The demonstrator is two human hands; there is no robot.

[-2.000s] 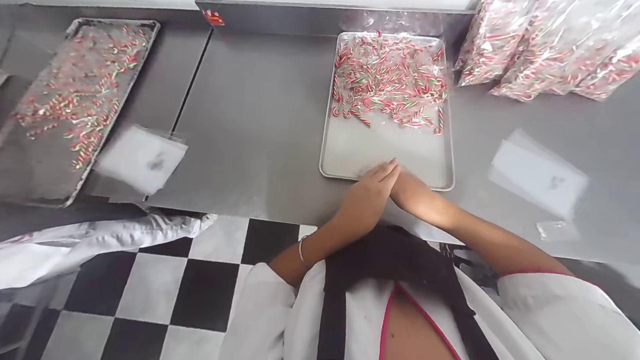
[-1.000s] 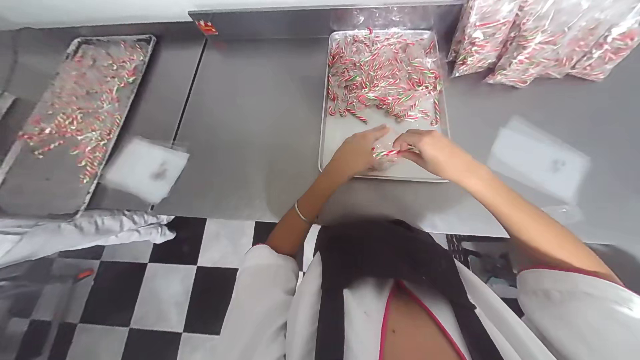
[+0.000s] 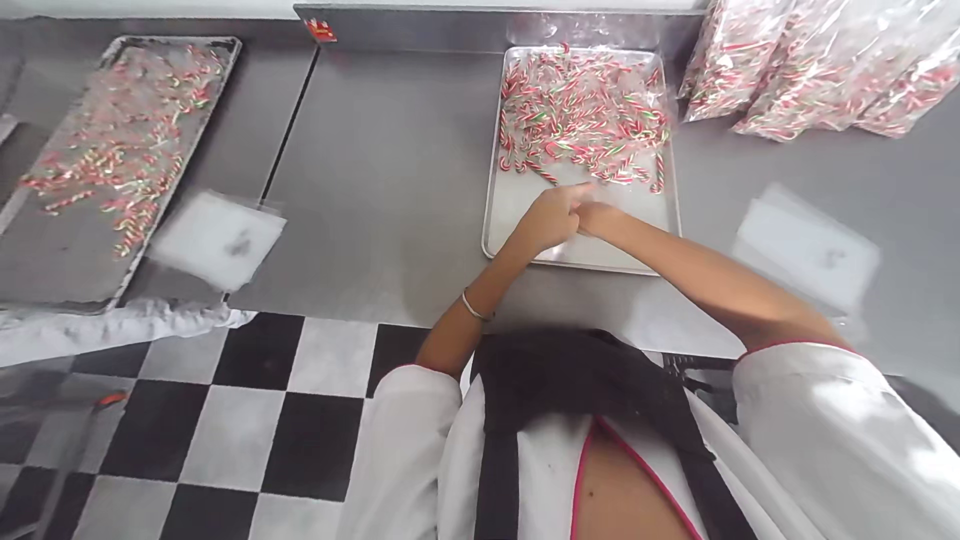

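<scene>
My left hand [image 3: 553, 217] and my right hand [image 3: 598, 217] meet over the bare front part of a metal sheet tray [image 3: 491, 217]. Their fingers are bent together, and what lies between them is hidden. Just beyond my fingertips, small striped candy canes [image 3: 585, 112] in red, white and green are heaped over the tray's back part, with clear wrapping among them. One candy cane [image 3: 541, 174] lies slantwise close to my left hand.
Clear bags of candy canes [image 3: 795, 82] stand at the back right. White bags or sheets [image 3: 810, 247] lie right of the tray, others [image 3: 217, 238] at the left. A second tray [image 3: 191, 150] with candy canes is at far left, near a white sleeve [image 3: 112, 326].
One second ago a candy cane showed between my hands over the tray; now none shows there. Two seconds ago my hands were together at the tray's front edge.
</scene>
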